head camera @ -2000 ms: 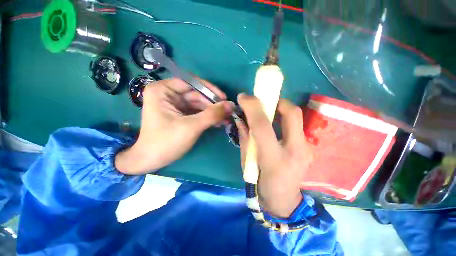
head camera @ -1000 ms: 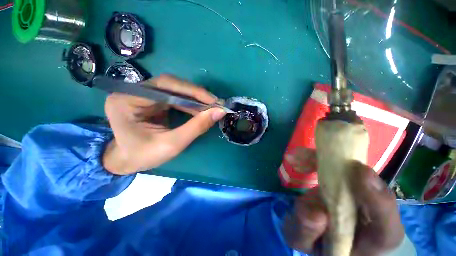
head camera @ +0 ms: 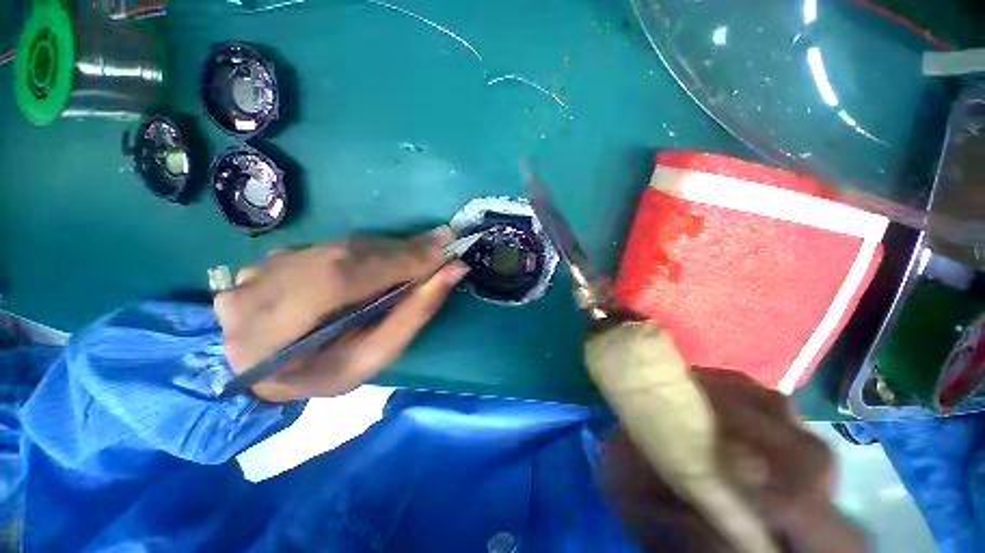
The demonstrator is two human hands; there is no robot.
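Observation:
A round black housing (head camera: 503,259) lies on a ragged whitish pad (head camera: 471,215) on the green mat. My left hand (head camera: 335,308) holds the grey metal tweezers (head camera: 348,321), their points at the housing's upper left edge; whether they grip anything there I cannot tell. My right hand (head camera: 745,459), dark and blurred, is around the cream handle of the soldering iron (head camera: 656,394). The iron's dark metal tip points up and left, just right of the pad; I see a gap between its shaft and the housing.
Three black round units (head camera: 240,91) lie upper left beside the green-flanged solder spool (head camera: 112,71). Thin solder wire (head camera: 526,83) curls at the top. A red cloth (head camera: 745,265) lies right of the pad, below the clear plastic hood (head camera: 756,81). A metal tray (head camera: 871,367) is at the right edge.
The iron first went right, away from my left hand, uncovering the housing; now it has swung back left, tip lower beside the pad. The tweezers' rear end has turned down toward my sleeve.

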